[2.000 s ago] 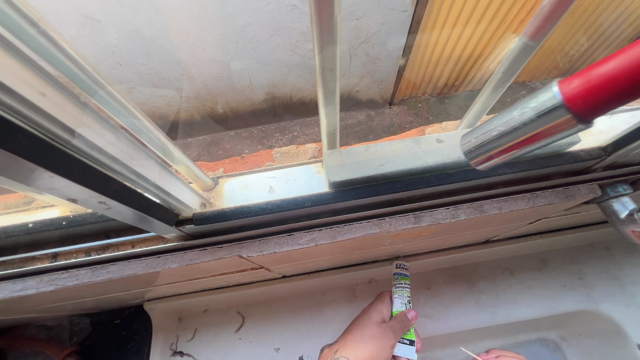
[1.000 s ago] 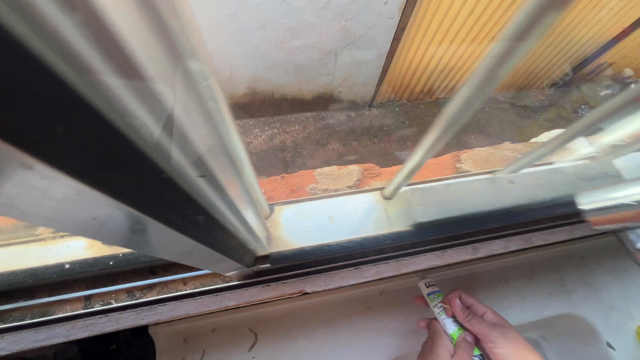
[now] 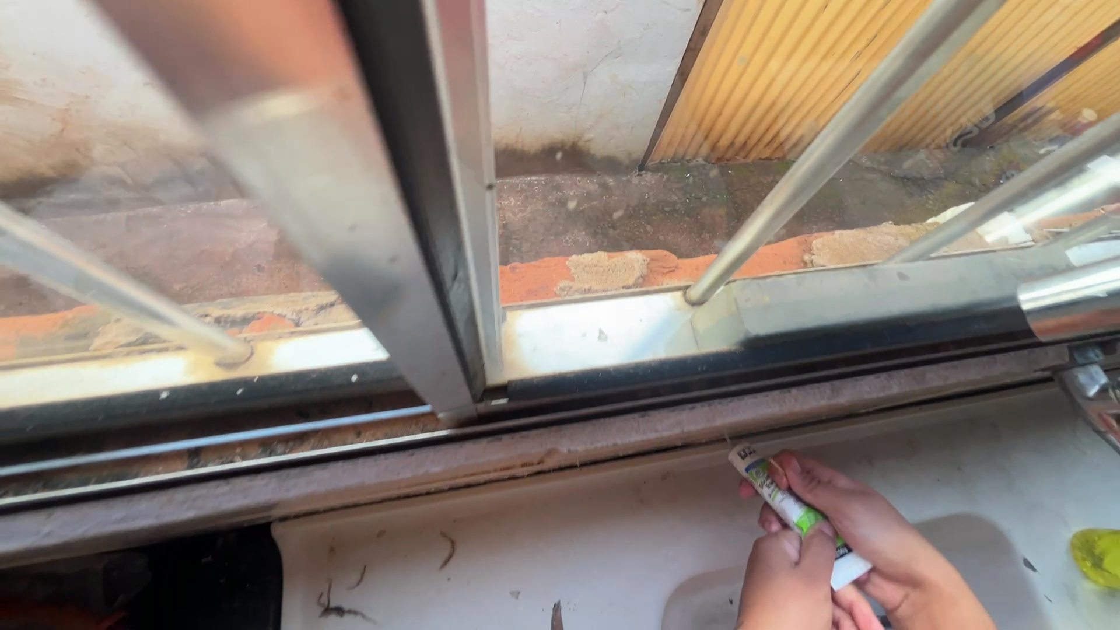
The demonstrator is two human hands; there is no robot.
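Observation:
A white tube with green and dark print [image 3: 787,507] lies between my two hands over the white sink [image 3: 560,534]. My left hand [image 3: 787,573] grips it from below, with the thumb pressed on its lower half. On the tube's right side, my right hand [image 3: 875,534] wraps round it, the thumb near its upper end. The upper end, which bears writing, points up and left towards the window ledge [image 3: 612,433]. A fine tip seems to stick out there. The lower end is white and flat.
Beyond the ledge stand a sliding window frame [image 3: 350,219] and metal bars [image 3: 814,166]. A metal fitting [image 3: 1089,381] is at the right edge, above a yellow-green object [image 3: 1098,556]. Dark debris [image 3: 446,549] lies on the sink. Something black [image 3: 192,577] is at lower left.
Two seconds ago only my left hand held the tube, and my right hand was low at the frame's edge beside a thin stick. Now both hands are on the tube. The view has shifted.

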